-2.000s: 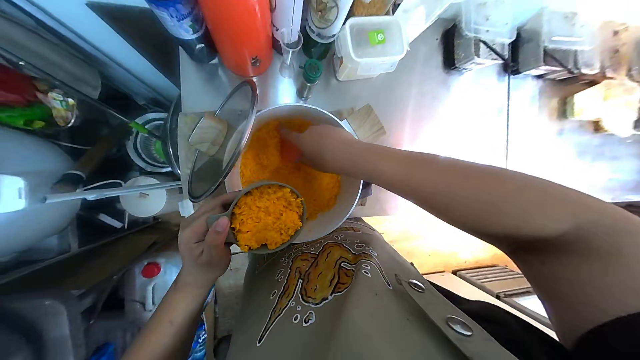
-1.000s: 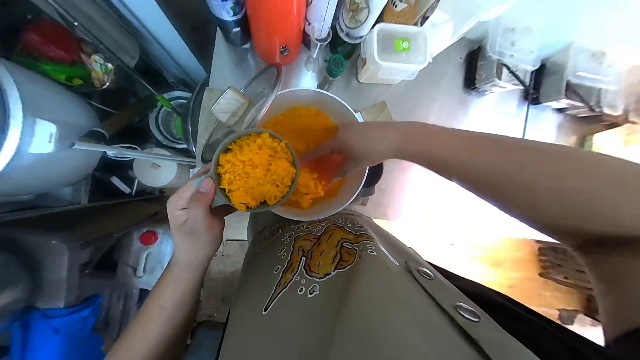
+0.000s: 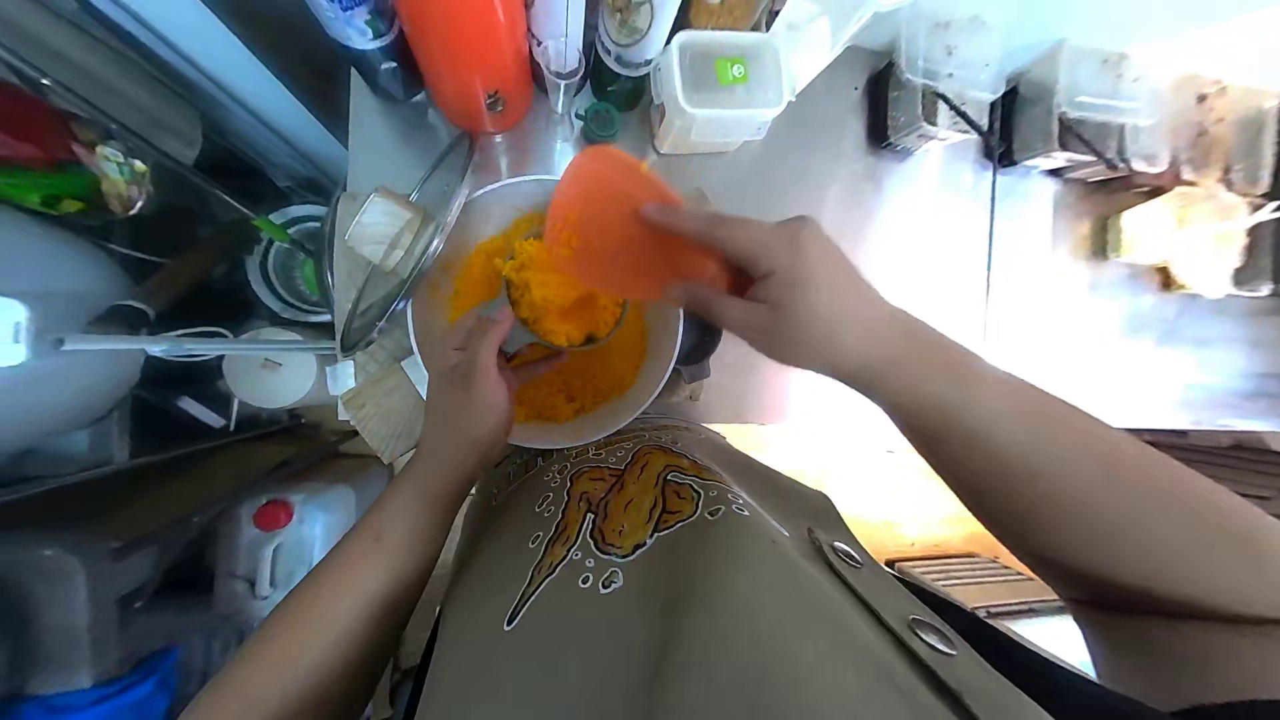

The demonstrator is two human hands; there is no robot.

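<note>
A white round pot (image 3: 652,385) holds loose bright orange food in small pieces. Over it, my left hand (image 3: 478,375) grips a small cup (image 3: 520,332) heaped with the same orange food (image 3: 565,305). My right hand (image 3: 765,285) holds a flexible orange scraper (image 3: 620,225), with its blade raised at the cup's upper edge and orange bits stuck to it. Part of the cup's rim is hidden behind the scraper and the food.
A glass lid (image 3: 432,245) with a pale square knob (image 3: 385,230) stands against the pot's left side. Beyond the pot are an orange bottle (image 3: 470,60), a green-capped bottle (image 3: 600,122) and a clear plastic tub (image 3: 718,90). Folded cardboard (image 3: 385,410) lies at the near left.
My right hand has come up out of the pot with the orange scraper. My left hand has brought the filled cup from the pot's left edge to over its middle.
</note>
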